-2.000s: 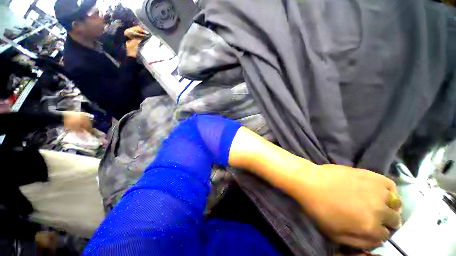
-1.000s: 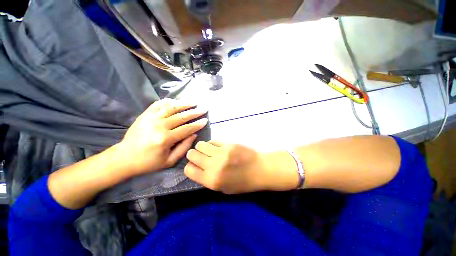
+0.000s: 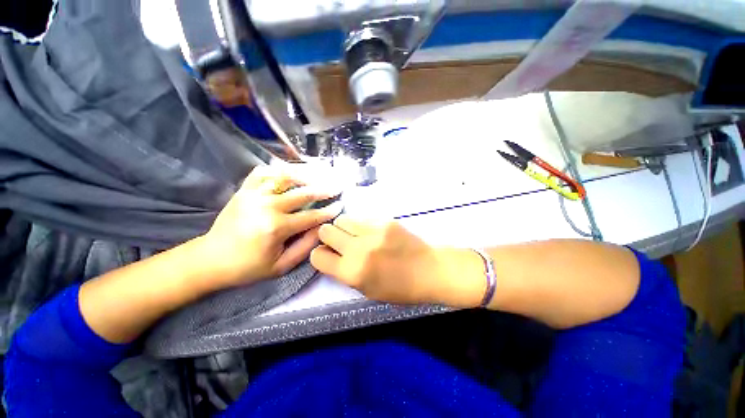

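A large mass of dark grey cloth, the garment (image 3: 98, 155), lies at the left of the white table and runs under my left hand. My left hand (image 3: 265, 220) lies on the grey cloth, fingers towards the presser foot (image 3: 355, 145). My right hand (image 3: 372, 257) is curled beside it, its fingertips pinching the cloth edge next to my left fingertips. A finely textured grey band (image 3: 253, 300) shows below my left hand. The exact grip is partly hidden by the fingers. The needle is not clearly visible.
The sewing machine head (image 3: 490, 49) spans the top. Thread snips (image 3: 543, 171) and an orange-handled tool (image 3: 611, 161) lie at right, near a thin cord (image 3: 564, 131). A ruler-marked table edge (image 3: 343, 318) runs in front. Dark crumpled cloth (image 3: 49, 261) hangs lower left.
The view has swung from a neighbouring worker and raised cloth to the machine. Since one second ago, both hands and the cloth edge are slightly closer to the presser foot, and more front table edge shows.
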